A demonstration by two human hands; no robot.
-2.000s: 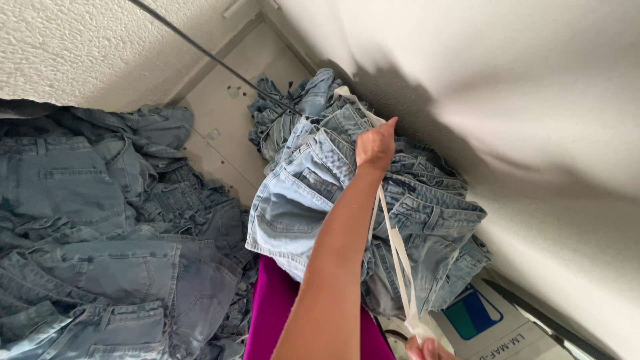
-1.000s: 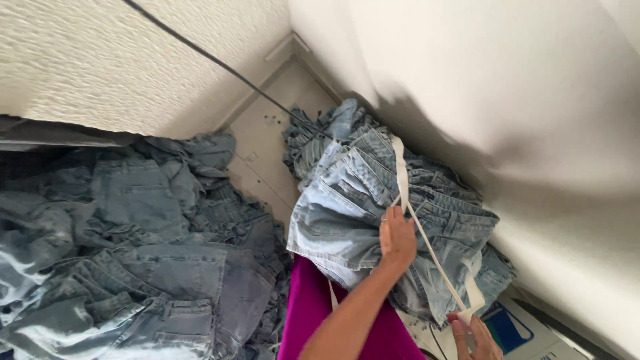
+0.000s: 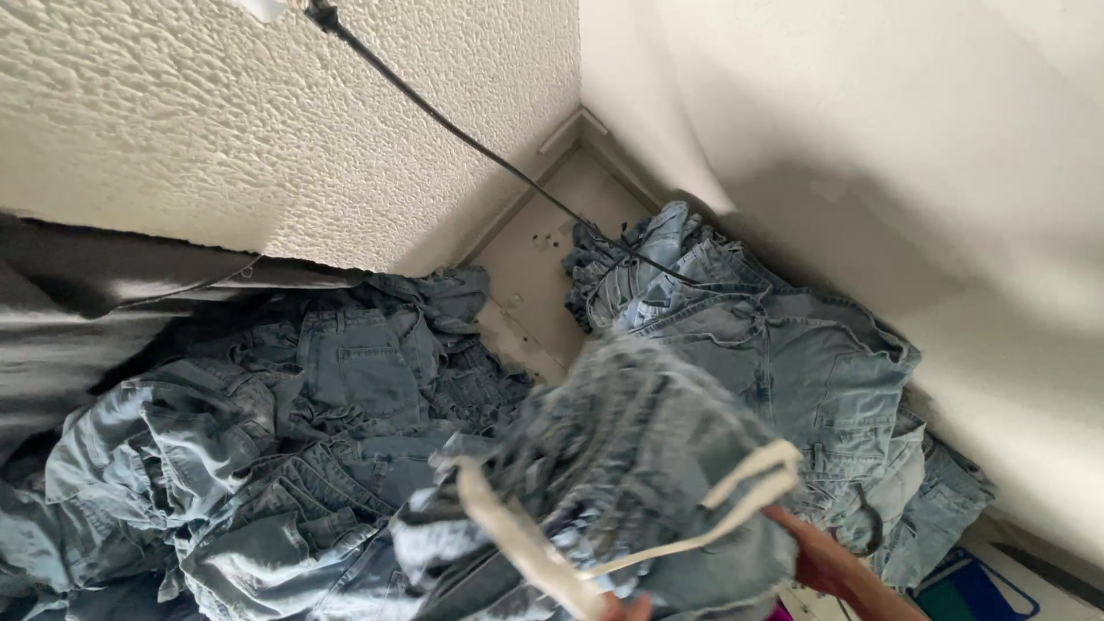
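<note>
A bundle of blue denim garments [image 3: 655,431], blurred by motion, is held at the lower middle, with an off-white fabric strip [image 3: 517,535] around it. My left hand [image 3: 626,607] shows only its fingers at the bottom edge, closed at the strip's lower end. At the bundle's right side is my right hand [image 3: 798,548], gripping it, with the fingers partly hidden by the denim. Behind the bundle, a stack of denim garments [image 3: 828,379] lies against the smooth wall.
A large heap of denim [image 3: 362,371] spreads at the left beside dark fabric [image 3: 52,319]. A black cable [image 3: 466,138] hangs across the corner between textured wall [image 3: 216,129] and smooth wall [image 3: 862,103]. Floor tiles [image 3: 535,302] show between the piles. A dark curved object [image 3: 871,526] lies at right.
The bundle with the white strip has come off the right-hand stack and moved left, uncovering denim beneath. Both hands have moved with it. The view has shifted.
</note>
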